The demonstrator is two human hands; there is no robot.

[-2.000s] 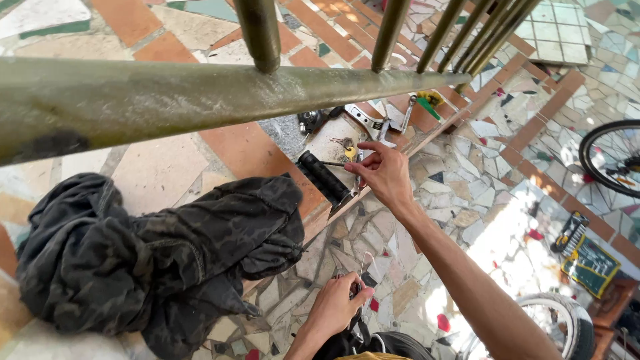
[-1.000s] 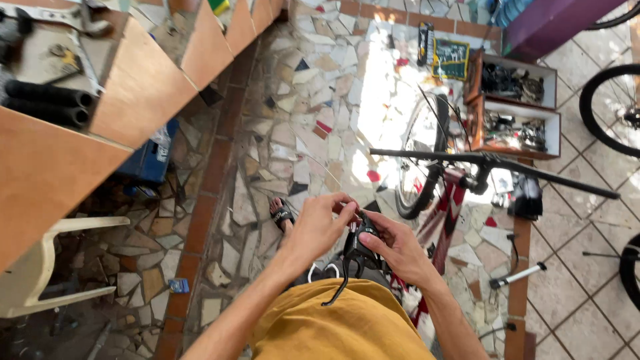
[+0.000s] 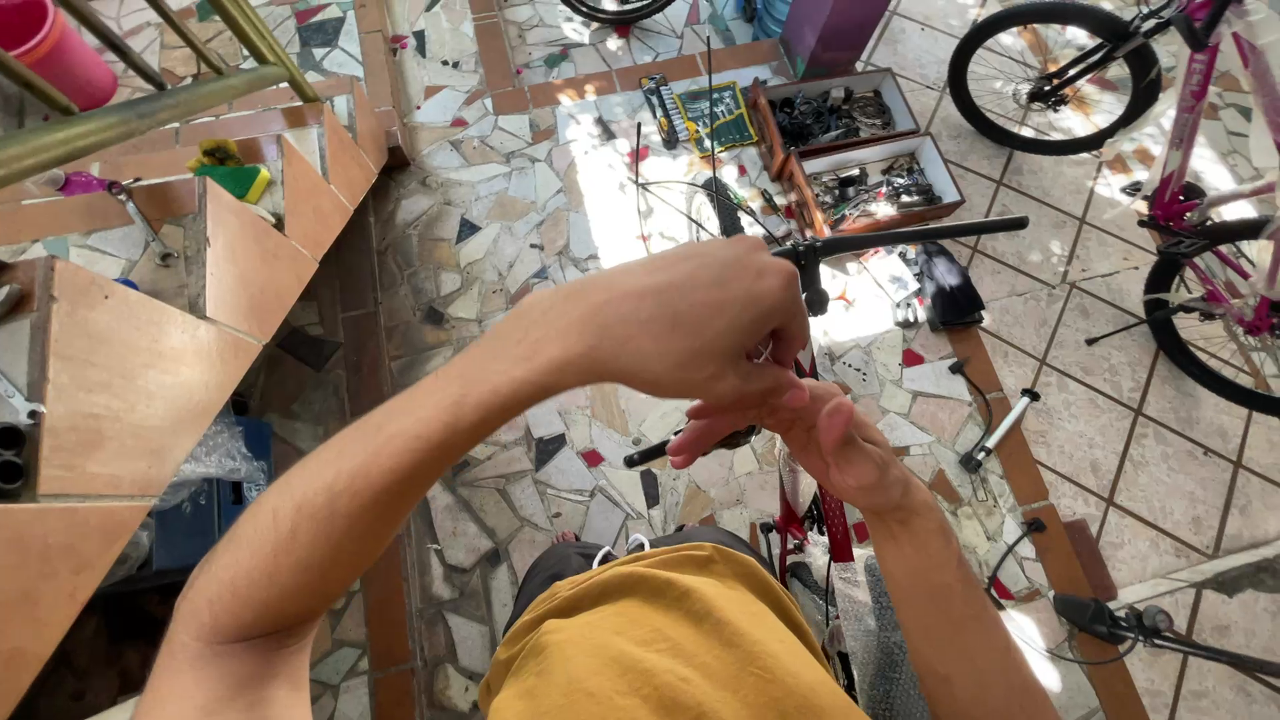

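Observation:
My left hand (image 3: pixel 690 325) is curled palm down in front of the red bicycle's black handlebar (image 3: pixel 925 238). A small shiny thing (image 3: pixel 764 351) shows inside its bent fingers; what it is cannot be told. Just below and to the right, my right hand (image 3: pixel 840 445) is turned palm up, its thumb raised and its fingertips touching or close to those of my left hand. From under its fingers a black lever-like part (image 3: pixel 650 455) sticks out to the left; whether the hand grips it is hidden. The red bicycle frame (image 3: pixel 835 525) stands below the hands.
Tiled steps (image 3: pixel 140 390) rise at left, with a wrench (image 3: pixel 145 225), a sponge (image 3: pixel 240 181) and black grips (image 3: pixel 11 458). Beyond my hands are a tool set (image 3: pixel 718 117) and wooden drawers of parts (image 3: pixel 880 185). At right lie a pump (image 3: pixel 1000 430) and a pink bicycle (image 3: pixel 1190 150).
The view has swung from the railing and steps to the floor and bicycles. My left hand has risen over the right, which has turned palm up; a second ago both held a black brake lever.

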